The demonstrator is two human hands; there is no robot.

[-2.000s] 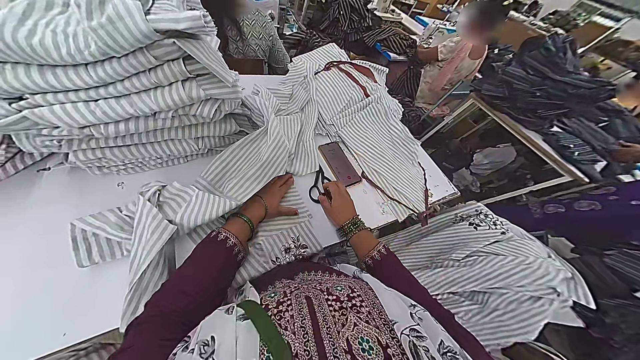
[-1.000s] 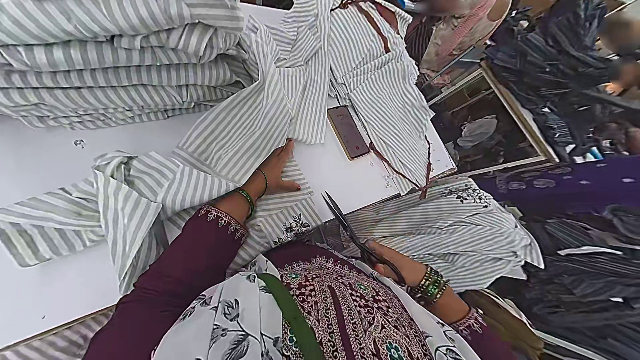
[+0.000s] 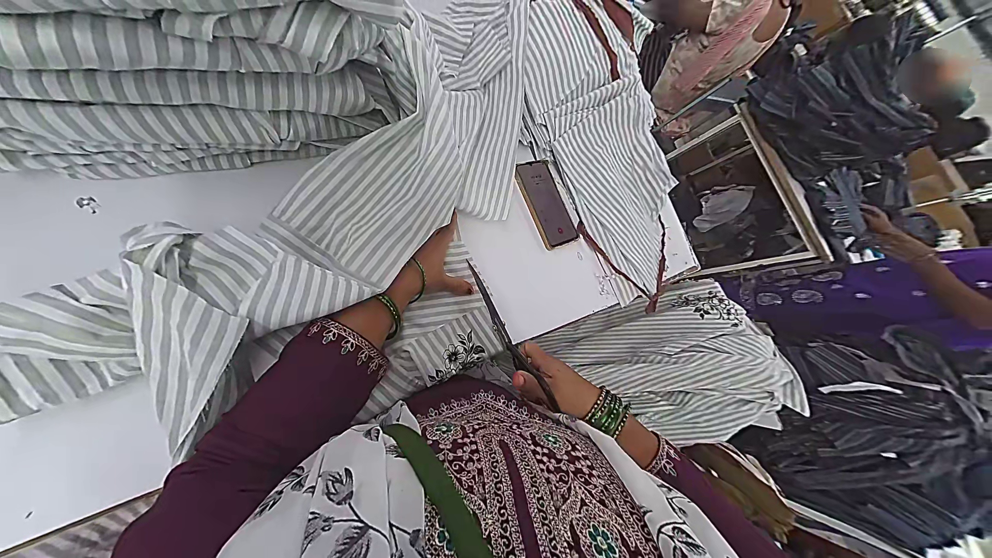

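Note:
My right hand (image 3: 554,380) grips a pair of dark metal scissors (image 3: 496,319), whose blades point up and left along the right edge of a grey-and-white striped cloth piece (image 3: 484,332) with a printed black flower. My left hand (image 3: 443,267) rests on that striped cloth, its fingers partly hidden under a fold of more striped cloth (image 3: 364,201). The left hand's thumb lies just left of the scissor tips. Whether the blades are apart cannot be told. A smartphone (image 3: 547,204) lies on the white table above the scissors.
A tall stack of folded striped cloth (image 3: 194,85) stands at the upper left. Striped pieces with dark red trim (image 3: 612,155) lie beyond the phone. More striped cloth (image 3: 666,349) hangs at the right table edge. Dark cloth heaps (image 3: 891,434) and a co-worker's arm (image 3: 953,287) are farther right.
Two seconds ago my right hand held the scissors on the white table beside the phone; it has moved down toward my body, and the blades now lie at the striped cloth's edge. The view has shifted.

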